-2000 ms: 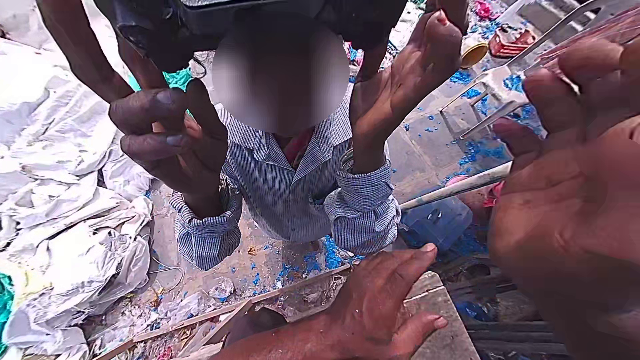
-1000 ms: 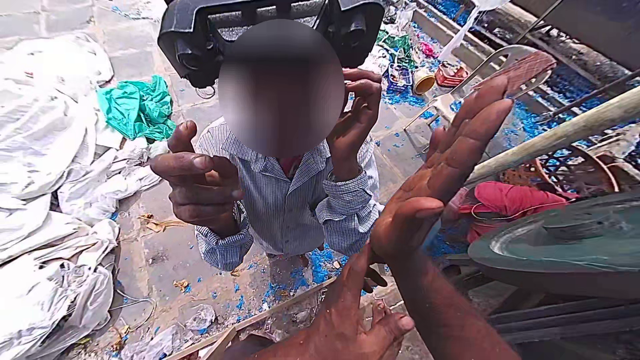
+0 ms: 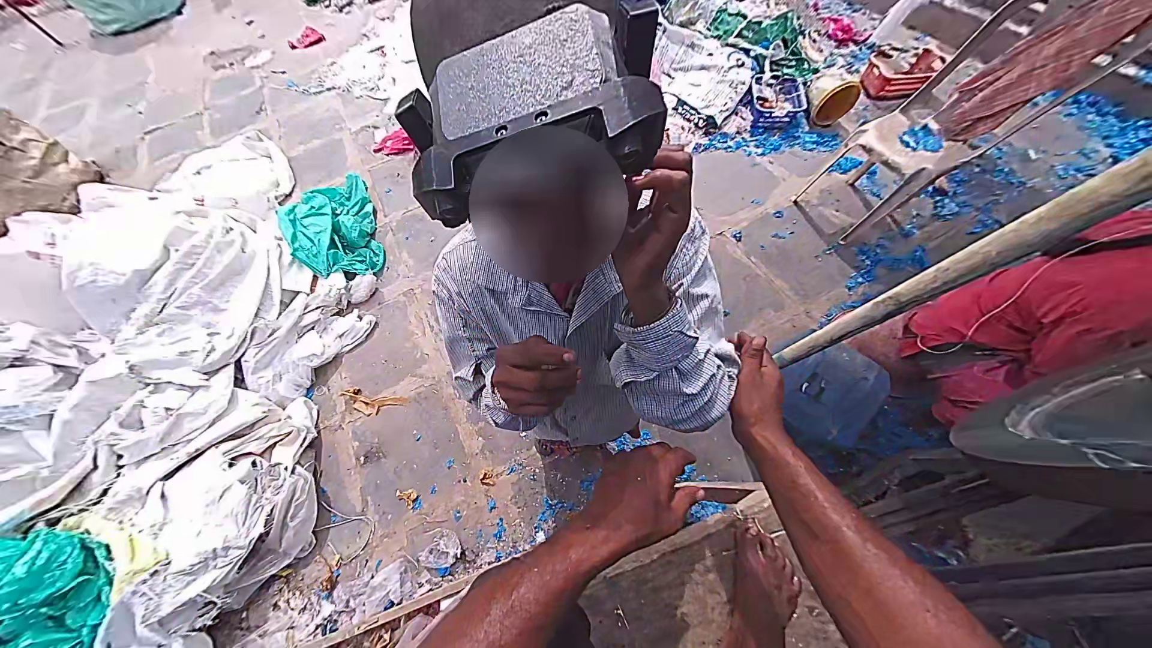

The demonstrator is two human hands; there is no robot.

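My left hand hangs low in the middle, fingers apart and holding nothing, over the edge of a wooden board. Further right and higher, my right hand touches or lies just beside the sleeve of a person in a striped shirt; its fingers are partly bent, and whether they grip cloth or the end of a pole is unclear. The person wears a black head-mounted device and stands facing me, one hand raised beside it and the other held loosely closed at the chest. A bare foot rests on the board.
White plastic sheets and green bags lie on the paving at left. A long pole slants in from the right above red cloth. Behind stand a plastic chair, a yellow bucket and scattered blue scraps.
My right hand has come down from its raised, spread position to the person's sleeve. The person has lowered one hand to the chest. The view has shifted.
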